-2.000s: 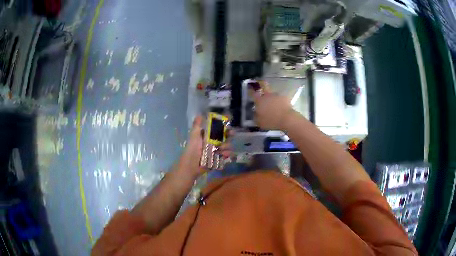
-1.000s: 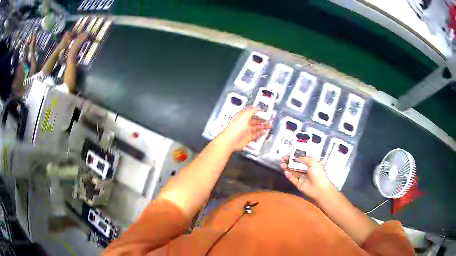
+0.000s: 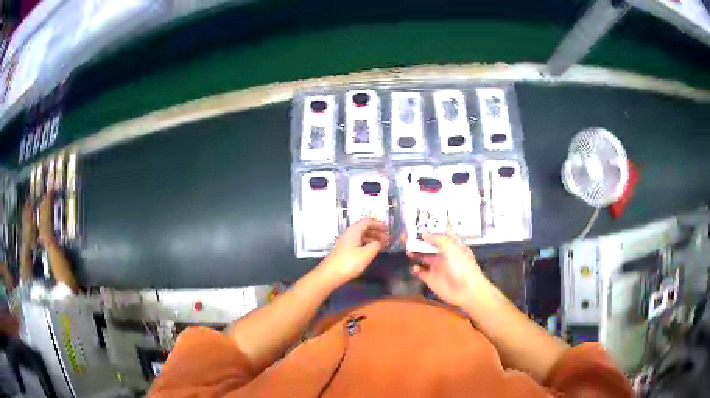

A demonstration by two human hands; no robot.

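Note:
A clear blister tray (image 3: 304,165) holds two rows of white phone units, backs up with dark ovals. My left hand (image 3: 360,247) is at the lower end of a phone unit (image 3: 369,192) in the near row, second from the left; its fingers are curled, and whether they grip is unclear. My right hand (image 3: 448,268) holds another phone unit (image 3: 425,208) by its lower end. This phone is above the near row, overlapping the units in the middle pockets. Its dark oval faces away from me.
The tray lies on a dark green conveyor belt (image 3: 179,186) with a pale edge rail (image 3: 195,116) behind. A white desk fan (image 3: 595,167) and a red pouch (image 3: 626,191) are at right. Another person's hands (image 3: 47,221) are at far left near more phones. Machines stand along the near edge.
The view has turned, so the tray now lies squarely ahead. My left hand has lowered to the near row, where its phone now lies. My right hand still holds its phone over the tray.

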